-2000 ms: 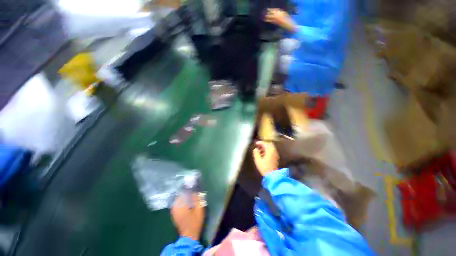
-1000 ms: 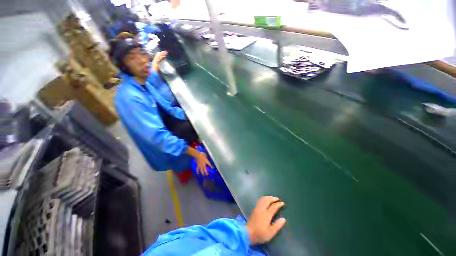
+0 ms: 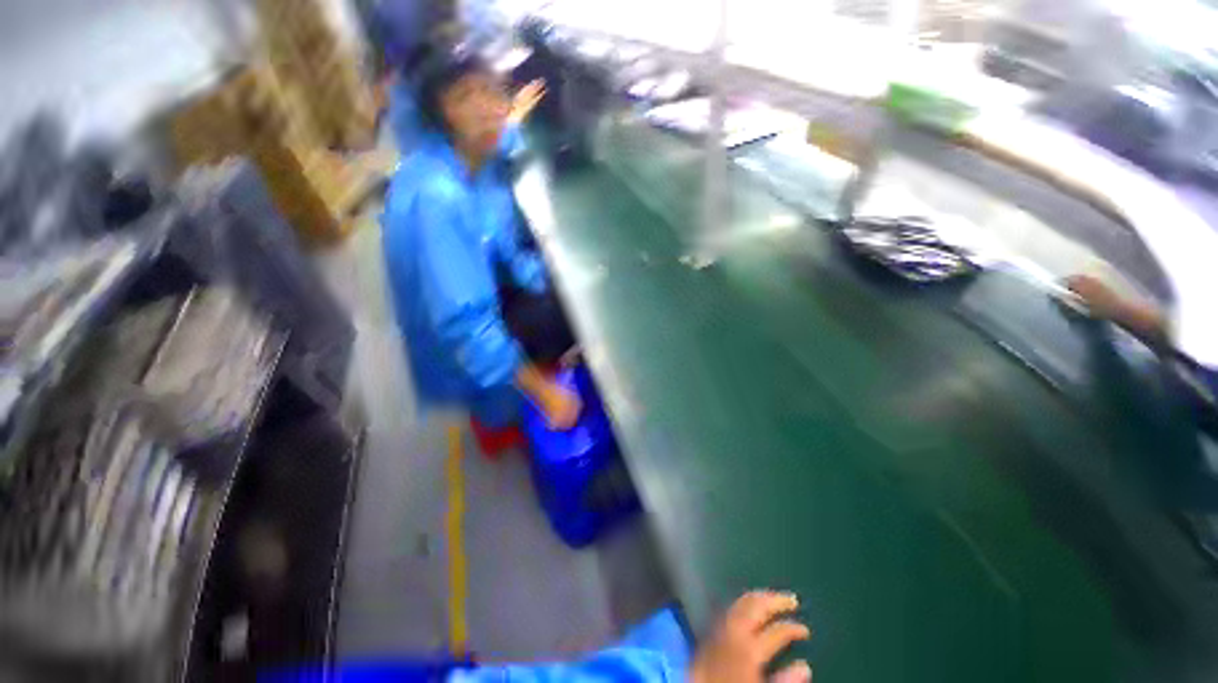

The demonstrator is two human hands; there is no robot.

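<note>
My left hand [image 3: 759, 643] is at the bottom edge of the picture, partly cut off, at the near edge of the green bench [image 3: 801, 467]. Its fingers are bent and apart, and nothing shows in it. The blue sleeve [image 3: 601, 663] enters from the lower left. My right hand is not in view. The bench top runs away to the upper left. The picture is blurred.
A person in a blue smock [image 3: 454, 254] sits left of the bench beside a blue stool or bin [image 3: 574, 467]. Another hand [image 3: 1115, 304] shows far right. Dark bins [image 3: 274, 534] hold stacked sheets at left. A tray of small items [image 3: 908, 250] lies across the bench.
The view first swung from the packing area and bags to the seated person, then a little further left. My left hand now sits lower and is more cut off. Another hand has appeared at right.
</note>
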